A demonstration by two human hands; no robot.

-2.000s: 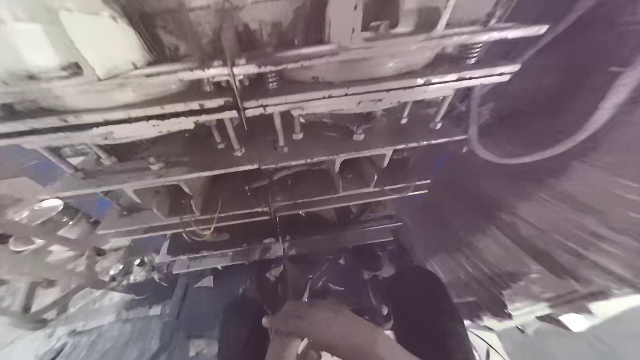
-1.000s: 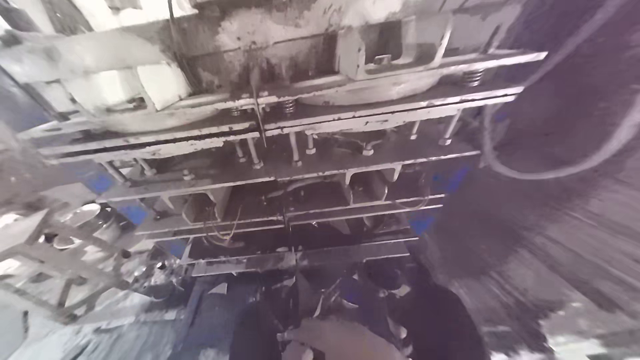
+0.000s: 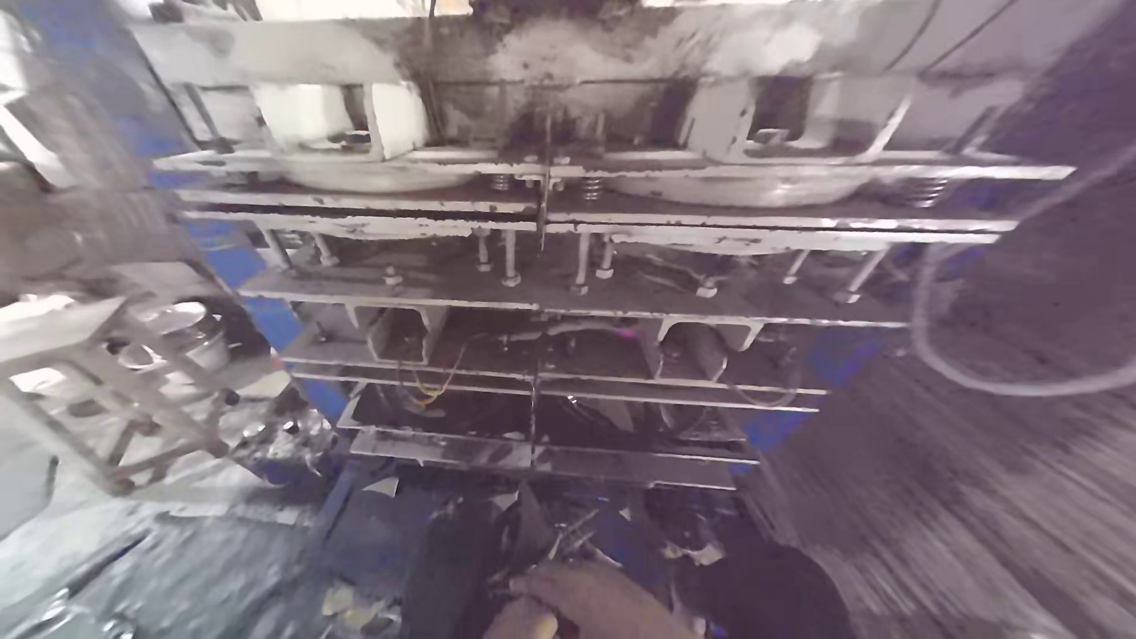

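At the bottom middle of the head view, my right hand (image 3: pixel 603 596) lies low over my lap, its fingers bent toward the left. Against it, lower and a little left, is my left hand (image 3: pixel 522 619), mostly cut off by the frame's edge. The two hands meet, and whether anything is between them is hidden. Beyond them stands a large metal press machine (image 3: pixel 568 302) with stacked horizontal plates, bolts and springs. Under its lowest plate, scraps of light sheet material (image 3: pixel 697 552) lie on the dark floor near my hands.
At the left stands a metal-framed stool or small table (image 3: pixel 62 342), with a metal pot (image 3: pixel 191 333) behind it. A pale hose (image 3: pixel 994 386) loops at the right. Yellow wires (image 3: pixel 435 390) hang within the machine. Blue uprights (image 3: pixel 266 311) flank it.
The view has turned, so the machine now appears level and more centred. My hands stay together at the bottom of the view.
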